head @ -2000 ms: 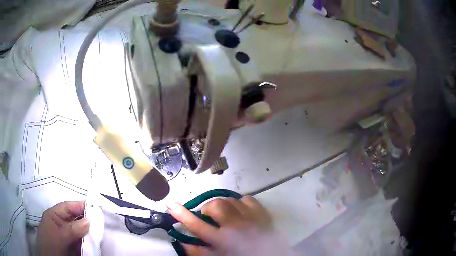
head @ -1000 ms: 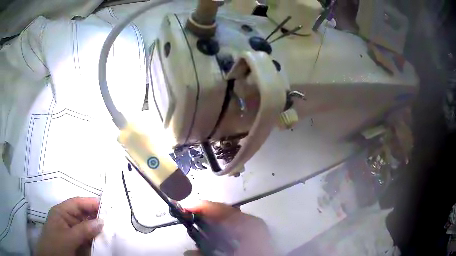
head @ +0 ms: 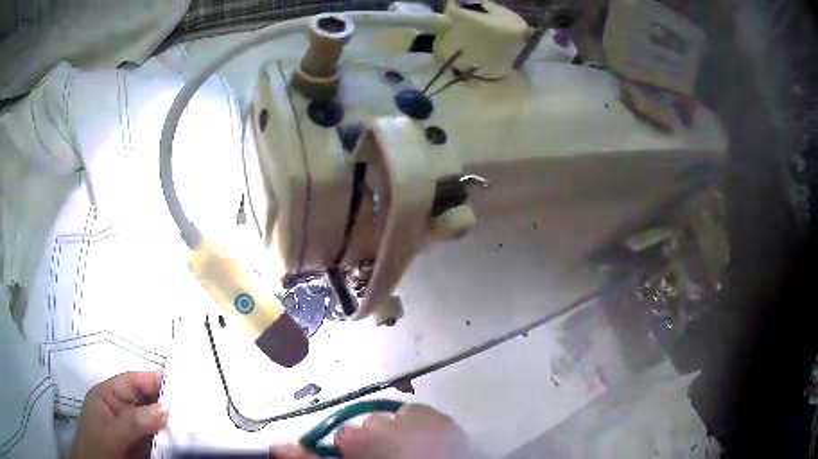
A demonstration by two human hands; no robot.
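My left hand point(head: 118, 417) is at the lower left, its thumb and fingers pinching the edge of the white garment piece point(head: 108, 368), which has dark stitched lines and spreads left of the machine. My right hand point(head: 390, 437) is at the bottom centre, holding the fabric scissors by their dark green handle point(head: 354, 410). The dark blades point left along the bottom edge, blurred and partly cut off, close to the cloth at my left hand. Whether the blades are apart I cannot tell.
The off-white sewing machine point(head: 538, 125) fills the centre and right. Its lit lamp point(head: 235, 291) hangs on a grey flexible neck over the needle area. The bed point(head: 430, 314) has a dark front seam. A cluttered tray point(head: 668, 287) and a brown cardboard scrap point(head: 659, 108) are at the right.
The scissors and my right hand have moved down towards the bottom edge, uncovering the bed's front corner. My left hand stays at the cloth edge. The view has shifted slightly.
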